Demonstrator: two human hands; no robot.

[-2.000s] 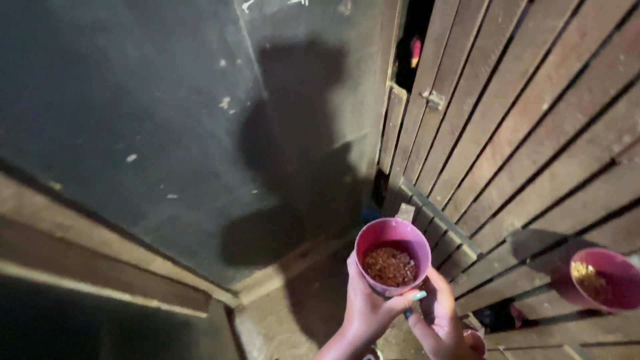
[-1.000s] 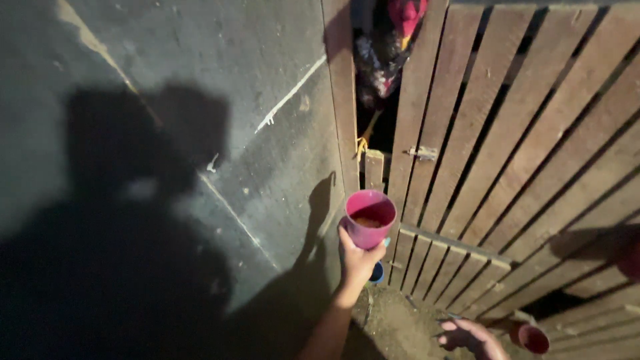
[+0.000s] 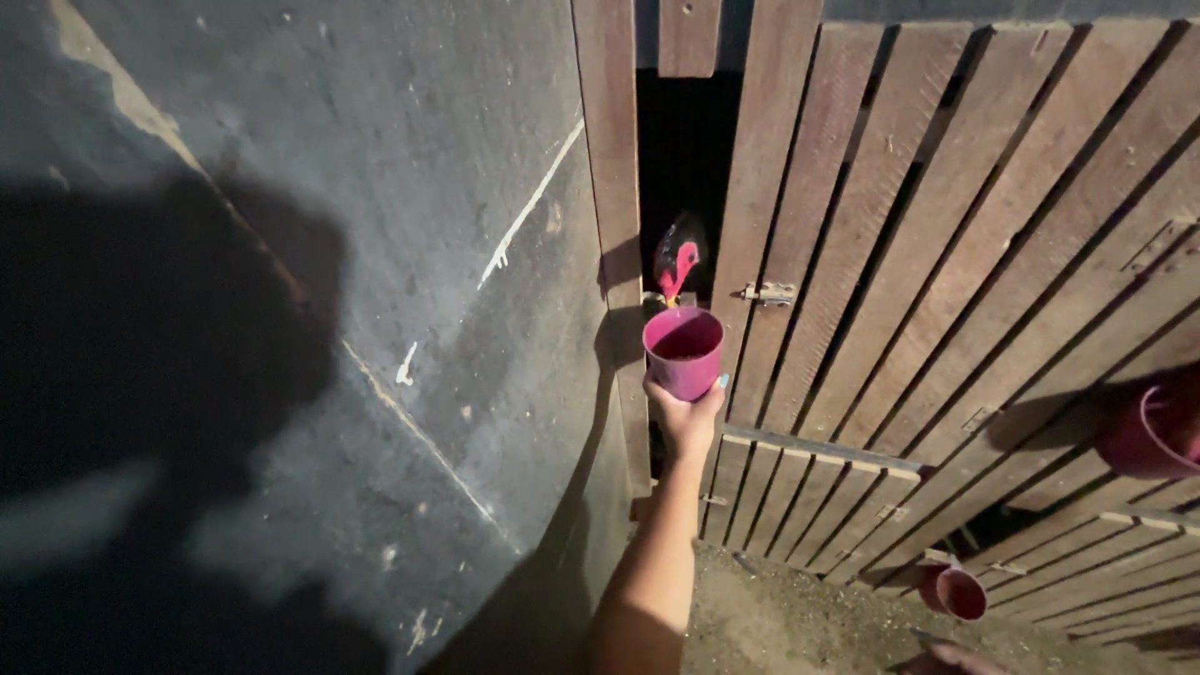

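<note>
A pink plastic cup (image 3: 686, 361) with dark reddish-brown feed inside is held upright in my left hand (image 3: 684, 412), whose arm reaches up from the bottom edge. Just beyond the cup's rim, a rooster's red head (image 3: 684, 267) is lowered in the dark gap between a wooden post and the slatted door; most of its body is hidden in shadow. At the bottom edge, right of my left arm, only part of my right hand (image 3: 949, 659) shows, low and blurred, so its fingers cannot be made out.
A dark wall panel (image 3: 450, 234) stands at the left. The slatted wooden door (image 3: 872, 234) has a metal slide bolt (image 3: 769, 294). Low slats (image 3: 797, 497) lie below it. Two reddish containers (image 3: 1148, 436) hang along the slats at right, the smaller one (image 3: 963, 593) near the dirt floor (image 3: 787, 619).
Both my hands were at the cup two seconds ago; my right hand has let go and moved away to the lower right. The rooster's head has dropped down toward the cup.
</note>
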